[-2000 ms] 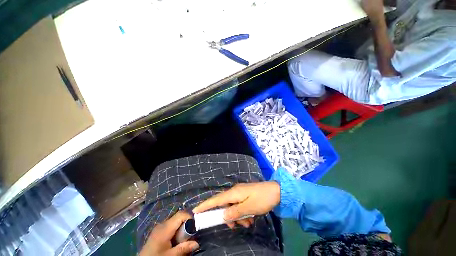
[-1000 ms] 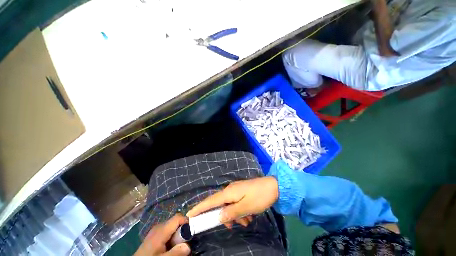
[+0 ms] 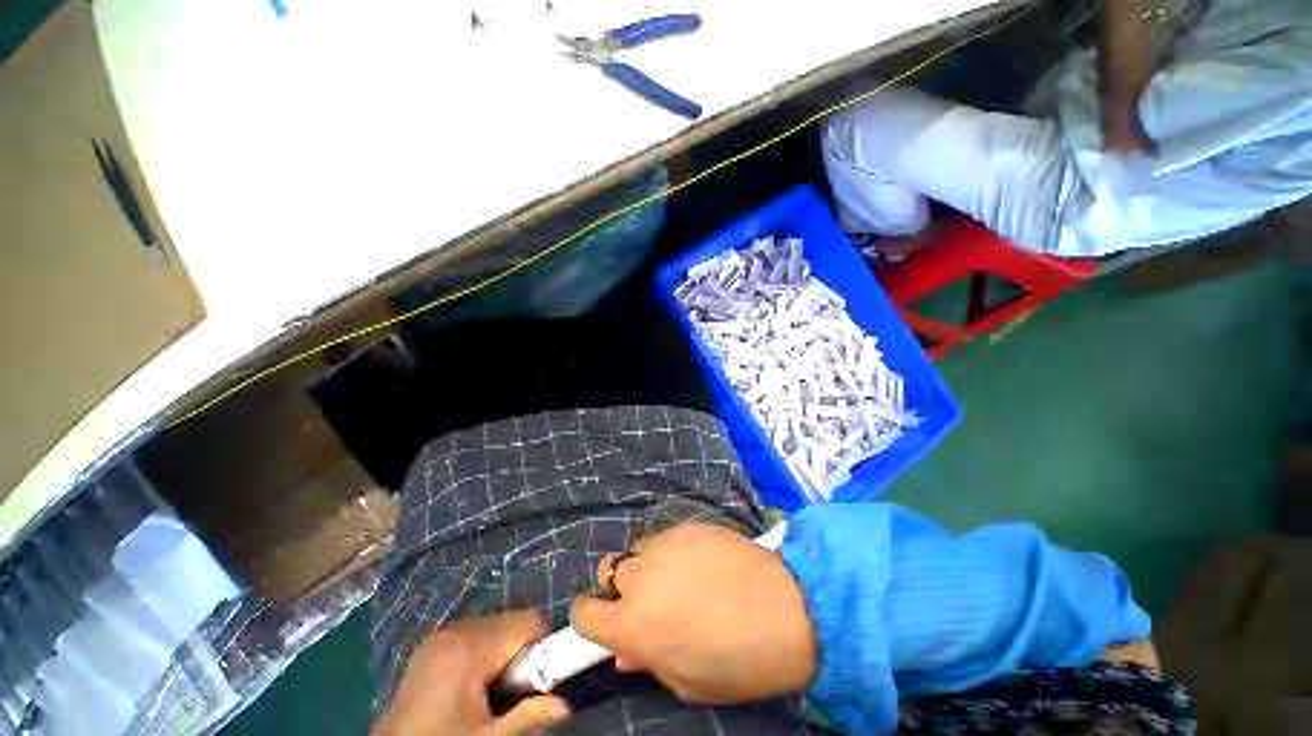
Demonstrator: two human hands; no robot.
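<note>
My left hand (image 3: 468, 676) is over the checked cloth on my lap, its fingers around the handle body, which is mostly hidden. My right hand (image 3: 705, 611) is closed on a white insert (image 3: 566, 657), whose near end meets the body between my left thumb and fingers. How far it sits inside cannot be told. A white end also shows behind my right hand at the blue sleeve. The blue parts bin (image 3: 921, 443) beside my lap holds a heap of short white pieces (image 3: 806, 367).
Blue-handled nippers (image 3: 597, 55) lie on the white bench (image 3: 345, 158). A dark slim tool (image 3: 127, 194) lies on the cardboard (image 3: 72, 288). Clear trays (image 3: 101, 618) are below at left. A seated person (image 3: 978, 158) on a red stool (image 3: 993, 273) is at right. A yellow cord (image 3: 576, 237) runs along the bench edge.
My right hand has turned over from lying flat with extended fingers to a closed grip with curled fingers. The white piece now meets the body at my left hand. The view has shifted slightly.
</note>
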